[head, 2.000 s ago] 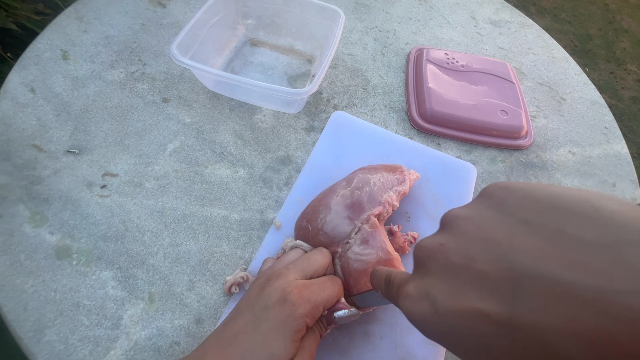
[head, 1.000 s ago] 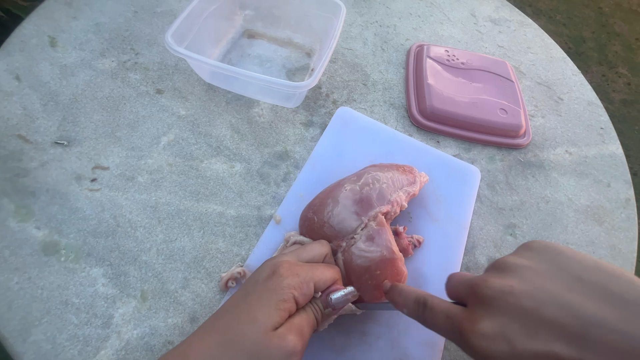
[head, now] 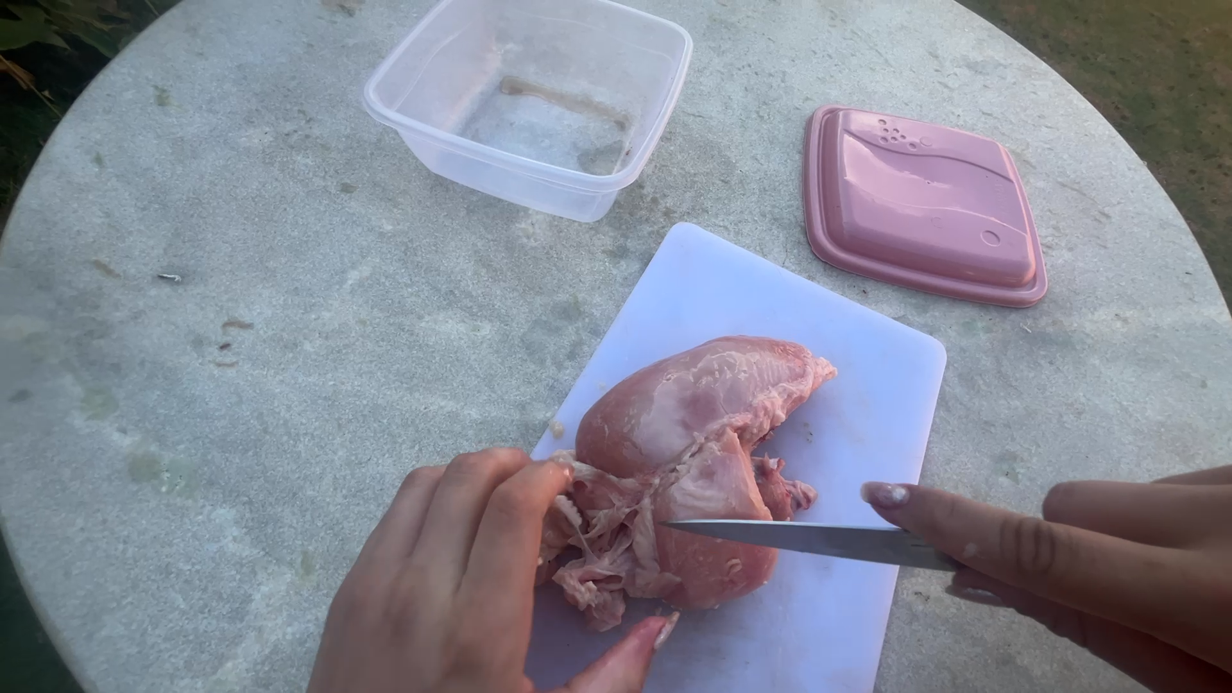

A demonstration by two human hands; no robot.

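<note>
Raw poultry breast meat [head: 693, 414] lies on a white cutting board [head: 857, 385], with loose skin and trimmings [head: 611, 549] along its lower left side. My right hand [head: 1088, 558] grips a knife [head: 837, 541], its index finger along the blade; the handle is hidden. The blade lies level across the lower lobe of the meat, tip pointing left. My left hand [head: 462, 577] is spread at the left of the skin, its fingertips at the skin's upper edge and its thumb below, apart from the fingers. Whether it pinches any skin is not plain.
A clear plastic container [head: 529, 164] without its cover stands behind the board to the left, with some residue on its bottom. A pink plastic lid [head: 929, 202] lies at the back right. All rest on a round stone-like table [head: 289, 318]; small specks of debris lie at left.
The knife blade, mostly hidden below the meat before, now shows above the lower lobe. My left hand has opened its fingers and thumb, and more loose skin shows beside them.
</note>
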